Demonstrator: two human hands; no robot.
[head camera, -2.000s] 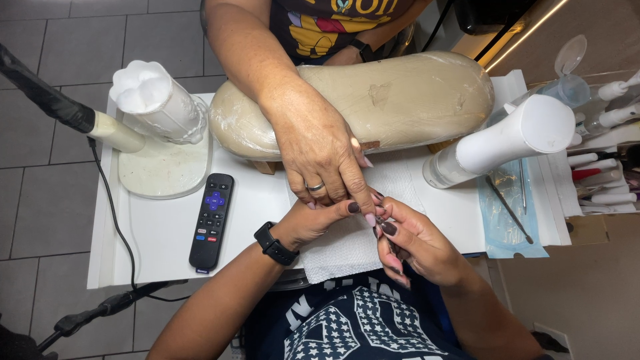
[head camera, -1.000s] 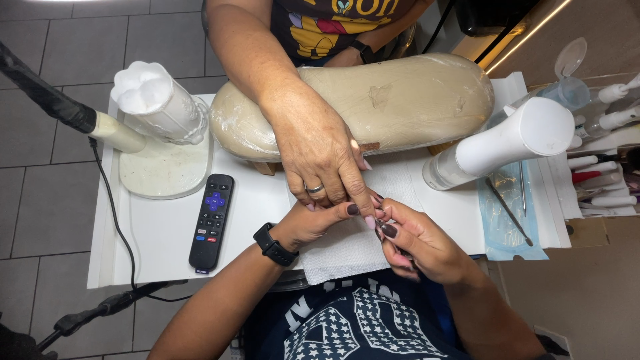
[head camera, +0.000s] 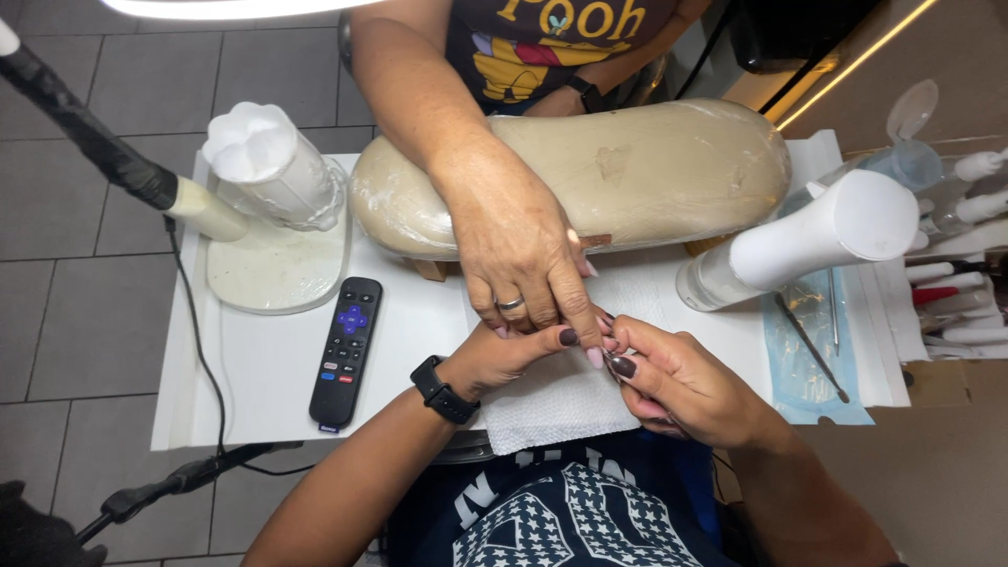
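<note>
My left hand (head camera: 512, 350), with a black watch (head camera: 444, 390) on its wrist, holds a finger of another person's hand (head camera: 516, 236) from below, my thumb with its dark nail lying beside that finger. The other person's hand wears a ring (head camera: 510, 303) and reaches down over the padded armrest (head camera: 669, 169). Close to that fingertip, my right hand (head camera: 677, 378) pinches a small, thin metal tool (head camera: 610, 356), mostly hidden by my fingers; its kind cannot be told. White paper towel (head camera: 551, 409) lies beneath both hands.
A black remote control (head camera: 346, 354) and a lamp base (head camera: 276, 272) with a white fluted cup (head camera: 256, 157) are at left. At right stand a white-topped pump bottle (head camera: 819, 236) and blue pouch (head camera: 811, 346) with metal tools (head camera: 811, 346); bottles and pens fill the far right.
</note>
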